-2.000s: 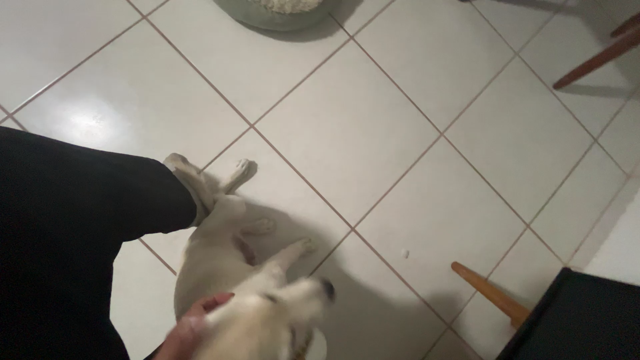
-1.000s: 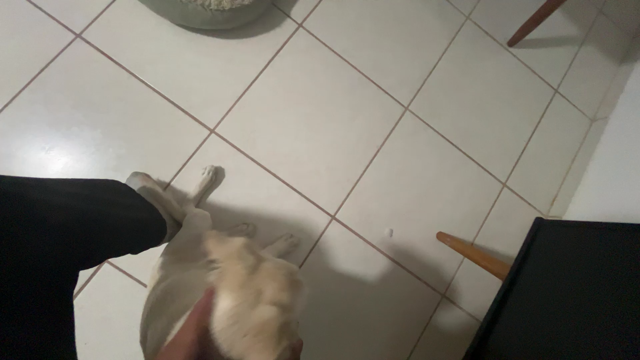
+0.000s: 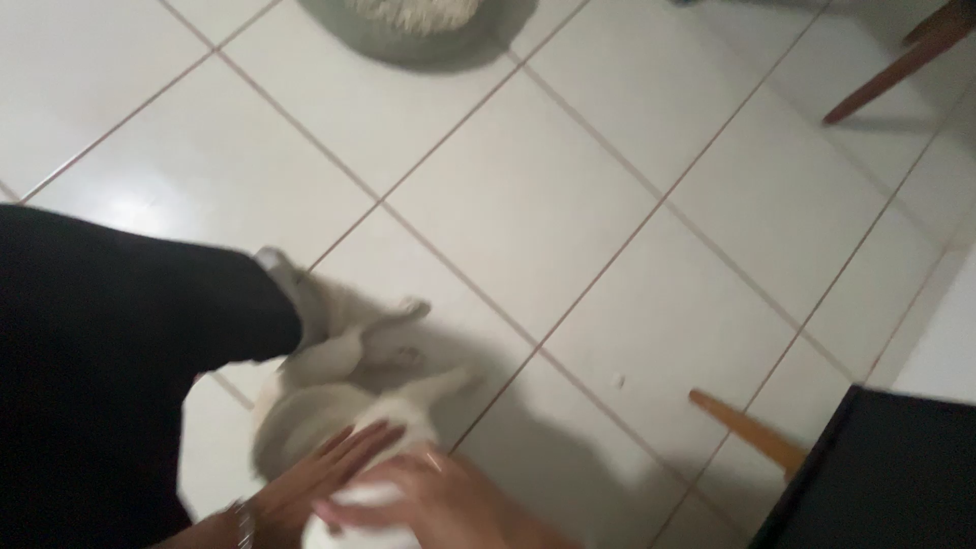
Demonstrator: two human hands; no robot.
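A pale, short-haired dog (image 3: 320,427) lies on the tiled floor at the lower left, its paws stretched to the right. My left hand (image 3: 328,465), with a bracelet at the wrist, rests on the dog's side with its fingers extended. My right hand (image 3: 427,488) is blurred and lies over the dog's front end, just right of the left hand. The dog's head is mostly hidden by the right hand, and whether that hand grips anything does not show.
My dark-trousered leg (image 3: 145,297) is at the left, beside the dog. A green round container with pale contents (image 3: 427,53) stands at the top. A dark piece of furniture (image 3: 884,473) with a wooden leg (image 3: 747,431) is at lower right; another wooden leg (image 3: 892,76) is at upper right.
The dog's head, visible in both earlier frames, is now mostly covered. Both hands now show plainly at the dog, where a single hand was plain two seconds ago.
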